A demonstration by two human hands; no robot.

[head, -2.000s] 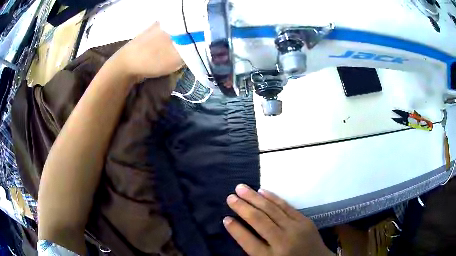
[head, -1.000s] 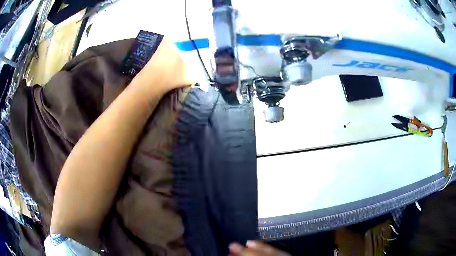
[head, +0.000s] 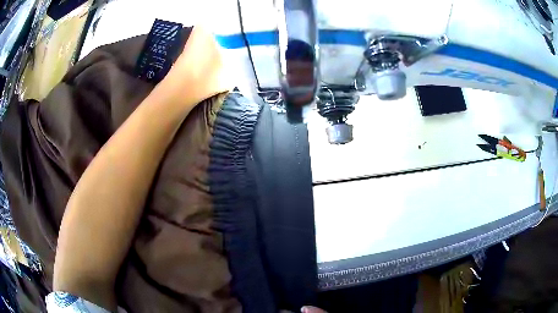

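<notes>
The dark waistband runs from under the sewing machine head down to the bottom edge, flat and smooth on its right part and puckered on its left. The brown garment body lies bunched to its left, with a dark printed label at the top. My left hand reaches over the brown cloth to the head; its fingers are hidden. Only a fingertip of my right hand shows at the bottom edge, by the band. The shiny lever guard hides the needle area.
The white machine bed has a black flat rectangle and orange-yellow thread snips on it. A thin tan handle lies near the right edge. A grey measuring strip edges the table. Grey tension knobs jut from the head.
My right hand has slid down off the band, almost out of view. The band beside the needle area has gone from gathered to flat. The dark label has come into sight beside my left wrist.
</notes>
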